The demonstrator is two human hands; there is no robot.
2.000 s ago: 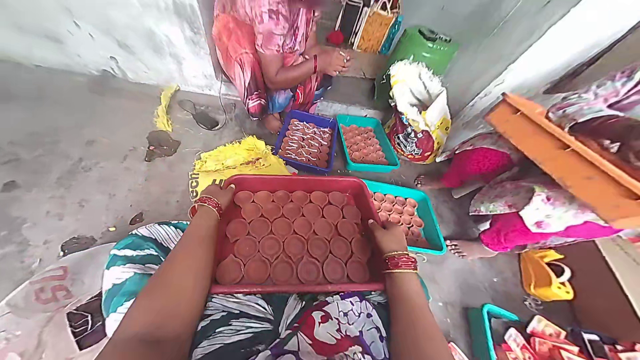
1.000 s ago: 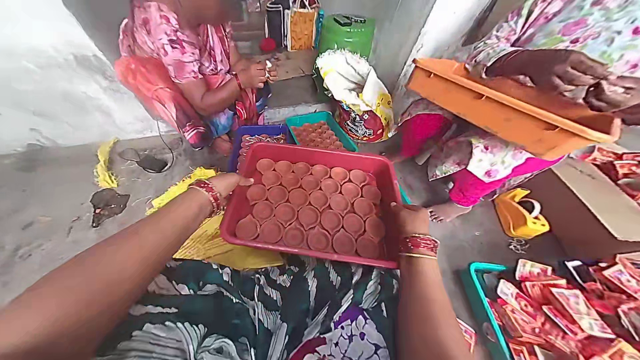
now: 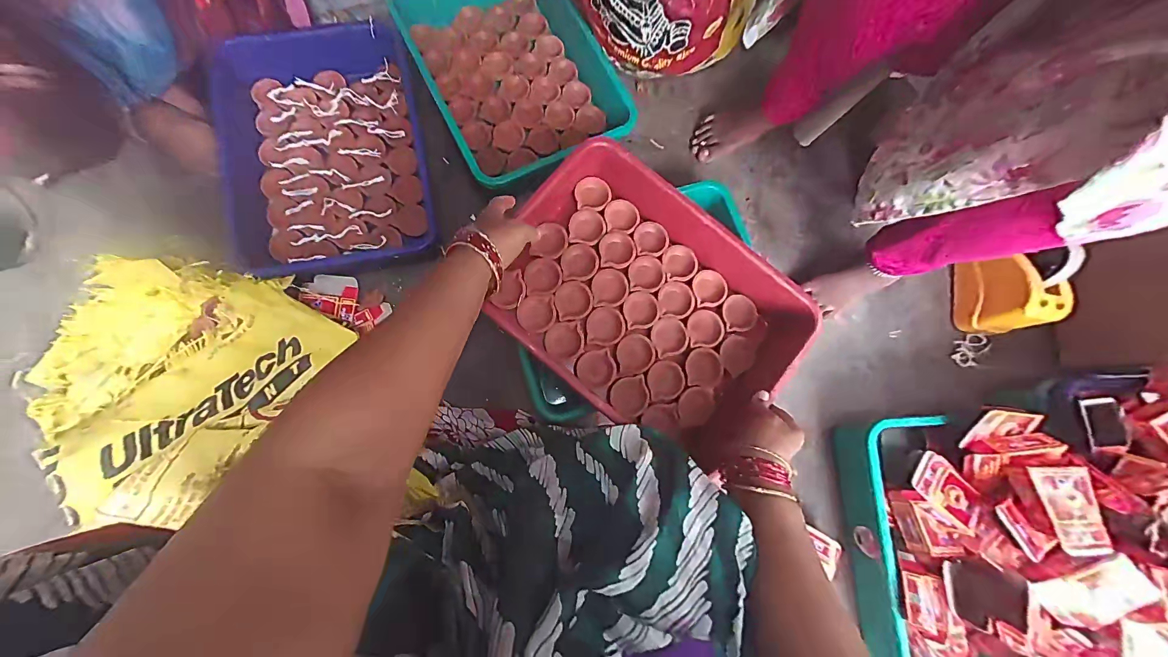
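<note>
A red plastic tray (image 3: 780, 274) lies tilted in the picture, filled with rows of small clay lamps (image 3: 639, 306). My left hand (image 3: 502, 228) grips its upper left side, and my right hand (image 3: 762, 429) grips the lower right edge, the fingers partly hidden. Under the red tray a teal tray (image 3: 716, 203) shows at two edges; whether they touch cannot be told. Beyond my left hand, a blue tray (image 3: 242, 173) holds clay lamps with white cotton wicks across them. Another teal tray (image 3: 620, 105) of clay lamps stands beside it.
A yellow woven sack (image 3: 182, 401) lies at the left, with small red boxes (image 3: 342, 301) near it. At the lower right is a green crate (image 3: 862, 529) of red printed packets. A co-worker's bare foot (image 3: 730, 132) and an orange-yellow plastic item (image 3: 1008, 292) are on the right; another person sits upper left.
The red tray has turned in my hands and now overlaps the teal tray. The view has swung downward and closer to the trays.
</note>
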